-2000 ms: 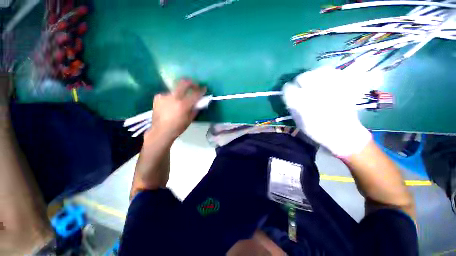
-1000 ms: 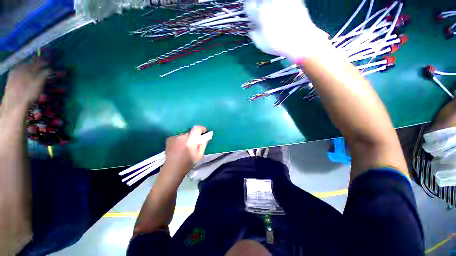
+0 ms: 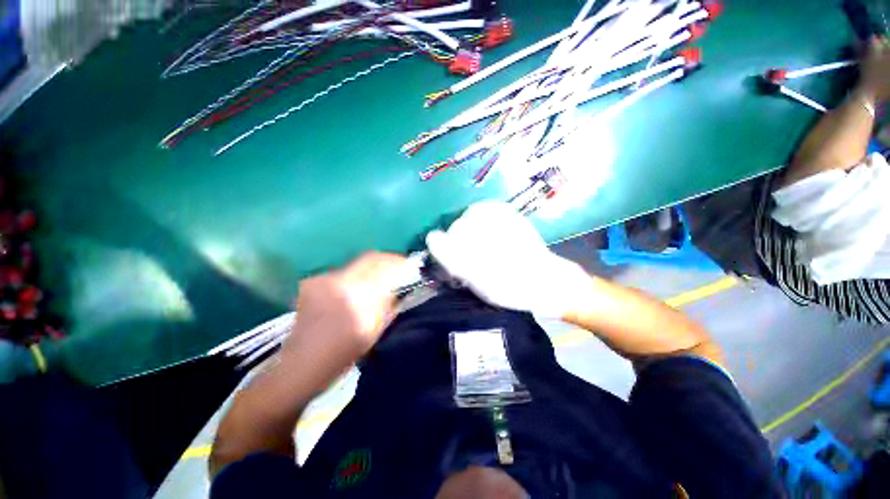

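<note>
My bare left hand (image 3: 349, 304) is closed around several white insulating tubes (image 3: 256, 336), whose ends stick out to its left past the bench edge. My gloved right hand (image 3: 496, 255) is close beside it and holds a harness; its connector (image 3: 550, 181) and short wires stick out beyond the glove, towards the bench. The fingers of both hands nearly meet near the front edge, and what lies between them is blurred and partly hidden.
A pile of sleeved harnesses (image 3: 576, 73) lies at the back right. Unsleeved twisted wires (image 3: 283, 93) lie at the back. Red connectors (image 3: 18, 268) are at the left edge. Another worker's arm (image 3: 837, 132) is at the right, near a separate harness (image 3: 777, 76). A blue stool (image 3: 664, 242) stands below.
My right hand has come back from the far pile to beside my left hand, now with a harness. My left hand still holds the tubes. The view has shifted to the right.
</note>
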